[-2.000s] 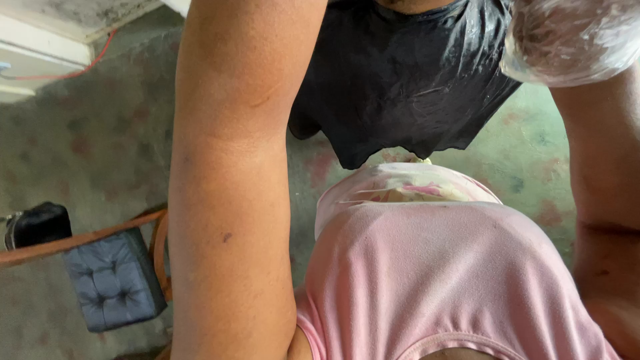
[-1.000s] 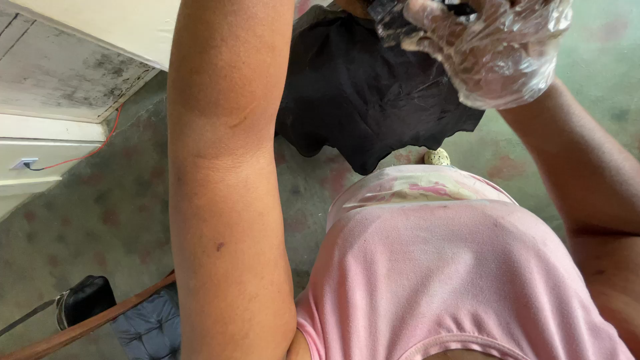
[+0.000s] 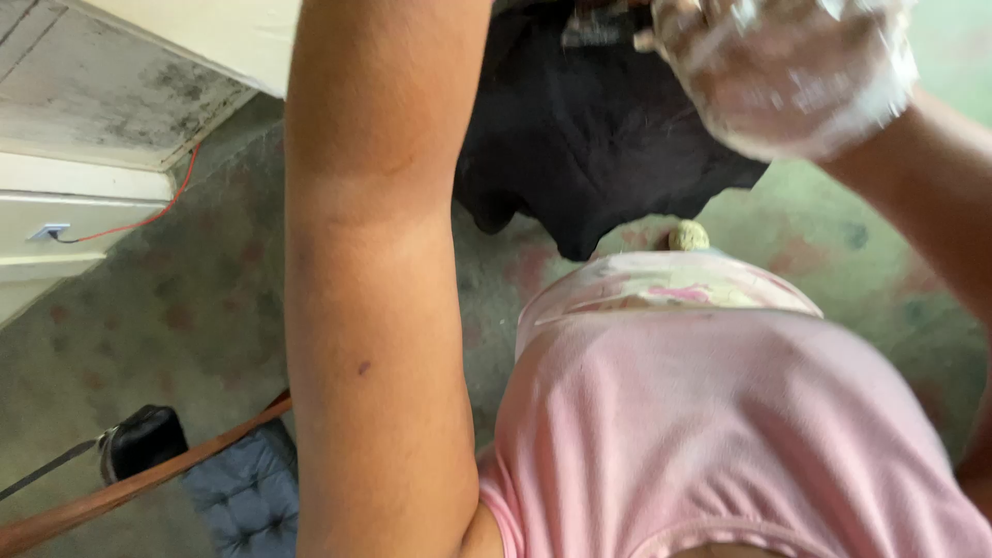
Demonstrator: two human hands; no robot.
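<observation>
My right hand (image 3: 783, 77), in a clear plastic glove smeared with white stuff, is at the top right over a black cloth or cape (image 3: 612, 147). Its fingertips are cut off or blurred at the top edge, beside a blurred, shiny dark thing (image 3: 597, 29); whether they grip it cannot be told. On the left side my bare left arm reaches up past the top edge, so my left hand is out of the frame. The black cloth hangs with a ragged lower edge just beyond my pink top (image 3: 713, 403) and a pale, stained cloth (image 3: 666, 287) at my waist.
A rounded, speckled pale thing (image 3: 688, 235) shows on the mottled green floor (image 3: 186, 310). At lower left are a wooden rail (image 3: 147, 480), a grey tufted cushion (image 3: 248, 488) and a black bag (image 3: 143, 442). A red cord (image 3: 147, 223) runs from a wall outlet (image 3: 49, 232).
My gloved right hand has come inward from the right edge over the black cloth, and more of it shows. The view has shifted, bringing the outlet into sight.
</observation>
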